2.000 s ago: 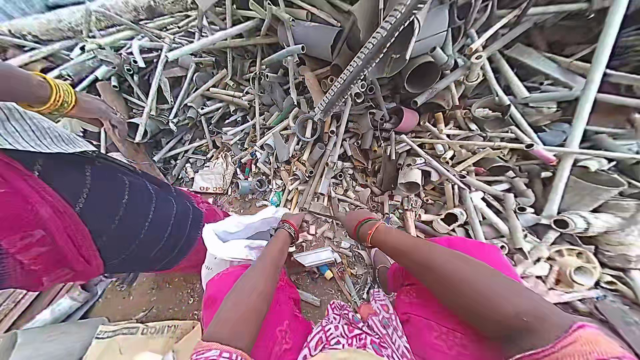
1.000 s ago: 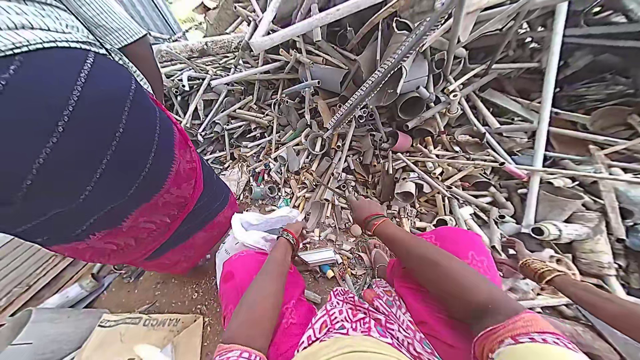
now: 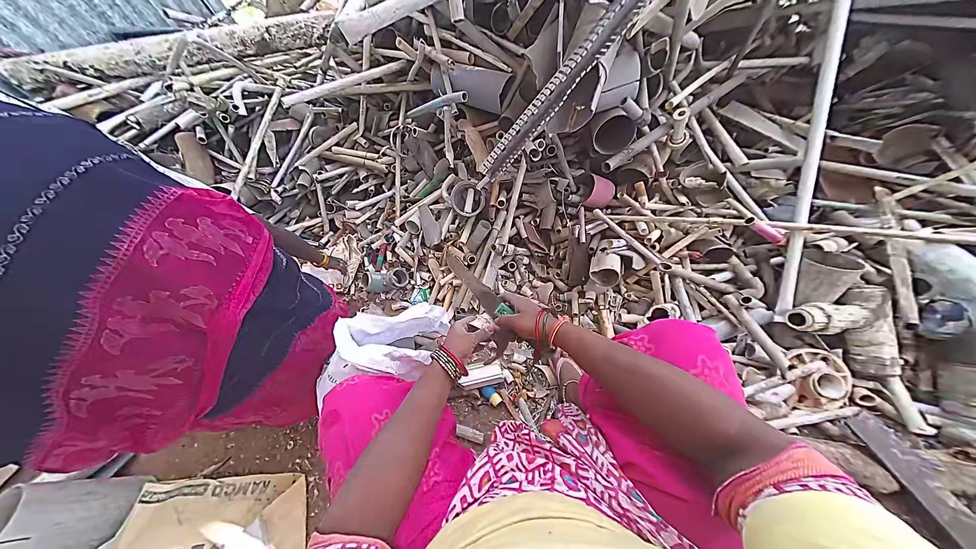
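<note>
My right hand grips a flat, dark, rusty blade-like tool that points up and left over a heap of scrap pipes. Fingers of my left hand are bent close beside it, near the lower end of the tool; whether they hold a small piece cannot be told. A small green thing shows at my right fingers. Left of my left hand lies an open white sack. Just below my hands are a white rectangular piece and a small blue and yellow piece.
Another person in a dark and pink skirt bends close at the left, one hand at the heap. A long pale pipe slants at the right; a dark ridged strip hangs over the heap. A brown printed sack lies lower left.
The other person's hand, seen at the right edge one second ago, is out of view there. The blade-like tool now shows plainly in my right hand.
</note>
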